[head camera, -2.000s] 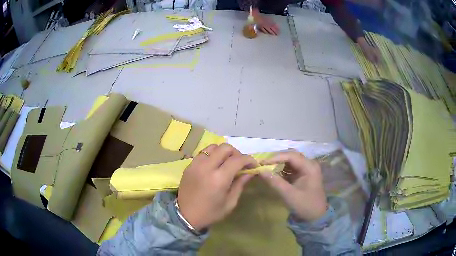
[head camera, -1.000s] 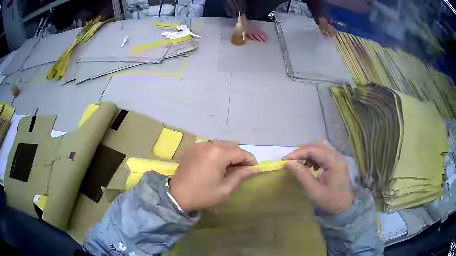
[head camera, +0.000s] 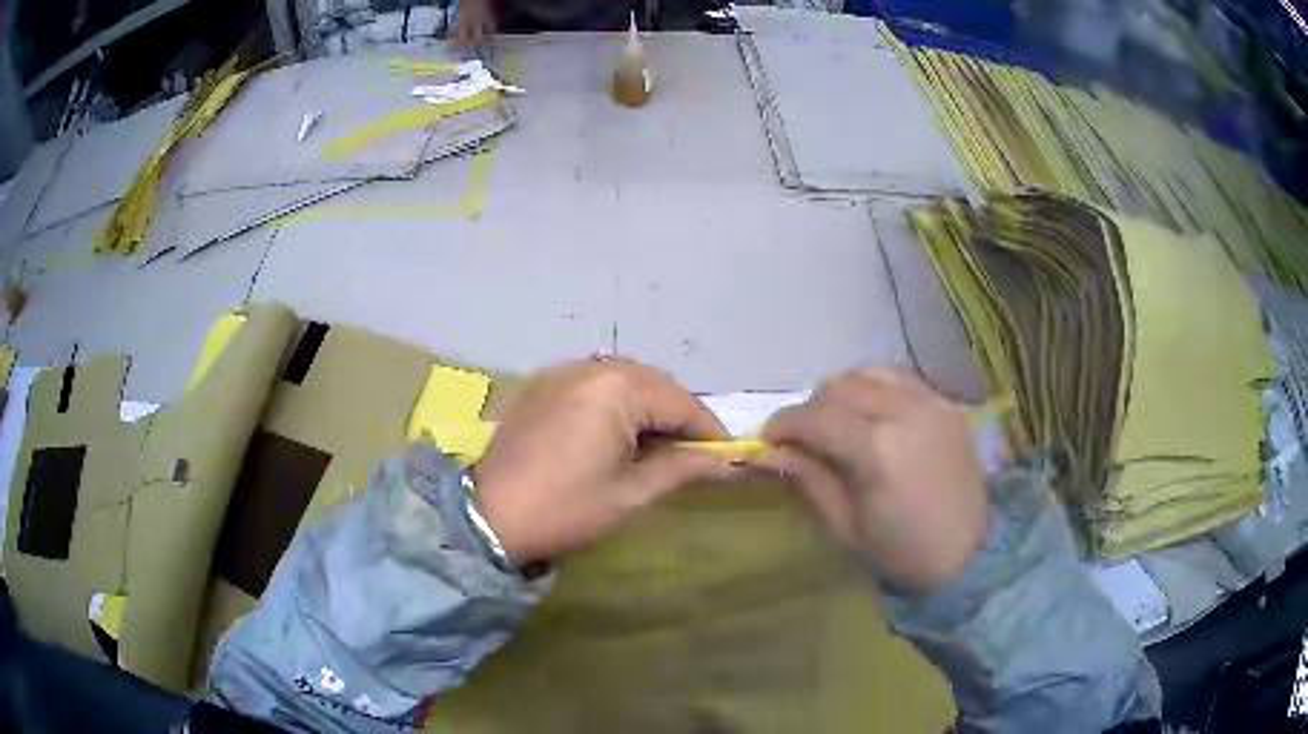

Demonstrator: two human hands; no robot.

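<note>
A khaki panel (head camera: pixel 703 602) hangs down in front of me, with its far edge turned into a narrow yellow folded hem (head camera: pixel 739 450). My left hand (head camera: pixel 595 459) pinches the hem between thumb and fingers. My right hand (head camera: pixel 875 466) pinches the same hem just to the right, close to the left hand. The panel's lower part is cut off by the picture's edge, and my hands hide much of the hem.
Khaki panels (head camera: pixel 215 488) with dark patches lie at left. A fanned panel stack (head camera: pixel 1026 316) lies at right, more yellow-edged panels (head camera: pixel 1004 115) behind it. A glue bottle (head camera: pixel 630 79), yellow strips (head camera: pixel 165 158) and grey sheets (head camera: pixel 846 101) lie across the table. A person's hand (head camera: pixel 476 20) shows at the top edge.
My hands have come close together along the hem, and the yellow roll seen earlier at left is now mostly out of sight. The other person's hand has left the glue bottle.
</note>
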